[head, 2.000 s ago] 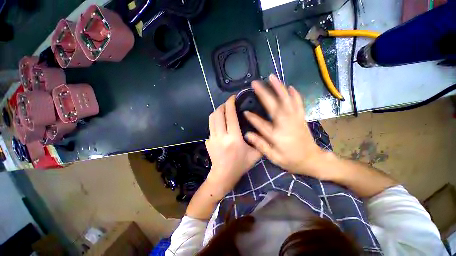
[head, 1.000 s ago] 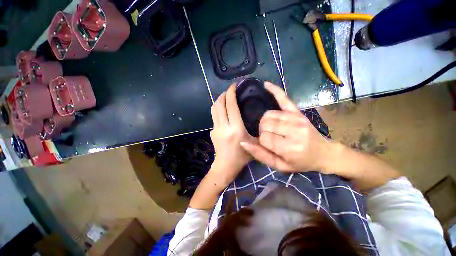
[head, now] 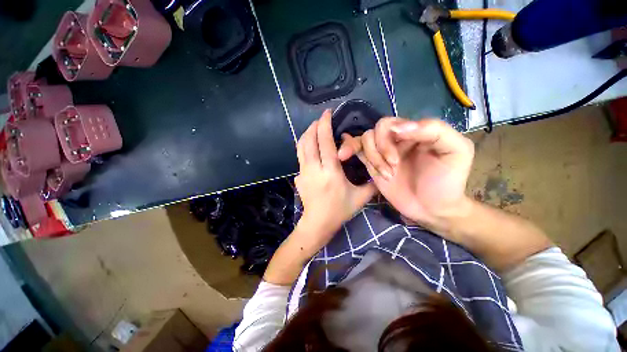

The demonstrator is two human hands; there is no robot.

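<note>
My left hand [head: 323,175] holds a black rounded part [head: 357,117] by its left side, at the bench's front edge. The part is tilted, and its dark middle is partly covered by fingers. My right hand [head: 423,165] is turned palm up over the part's right side, with curled fingertips touching its middle. Whether these fingertips hold something small cannot be seen. A black rounded-square frame [head: 323,86] with a central opening lies flat on the bench mat just beyond my hands.
Another black part [head: 230,58] lies farther left. Pink housings [head: 89,132] stand at the far left. Thin tweezers [head: 383,62], yellow-handled cutters [head: 447,69] and a blue screwdriver [head: 570,26] with a black cord lie right. A box of black parts [head: 258,230] sits under the bench edge.
My right hand has turned from palm down to palm up, its fingertips now at the part's middle. My left hand keeps hold of the part. The bench things have shifted up in the view.
</note>
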